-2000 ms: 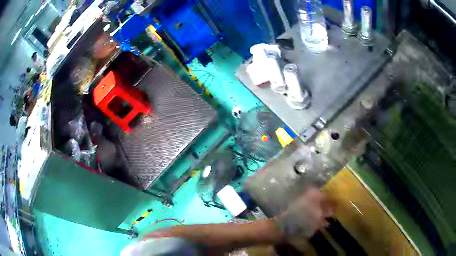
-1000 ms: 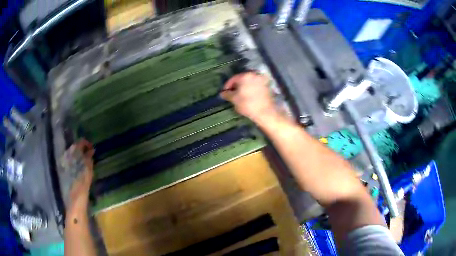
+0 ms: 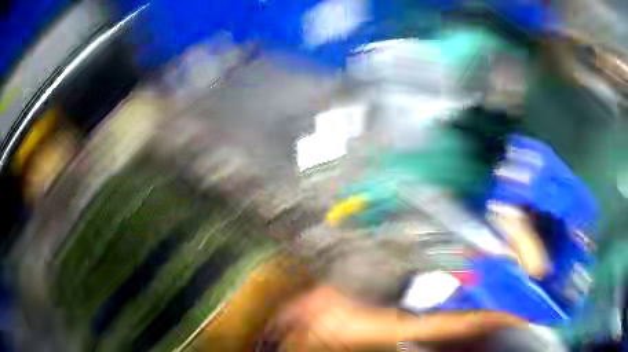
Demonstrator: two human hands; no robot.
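Note:
The whole view is strongly blurred. The greenish compression mould lies at the lower left, with dark uncured rubber strips lying across it. The tan-yellow strip carrying board is at the mould's near edge, at the bottom. My right hand is bare and blurred over the board's right part, at the bottom edge; whether its fingers hold anything cannot be told. My left hand is not in view.
The worn metal press bed borders the mould, with a grey surface beyond. A white object is near the centre. Blue containers stand at the right. A yellow patch shows right of the bed. Blue machinery is at the top.
The view has swung to the right, so the mould now sits at the lower left. My right hand has moved from a strip on the mould to the board. My left hand has left view.

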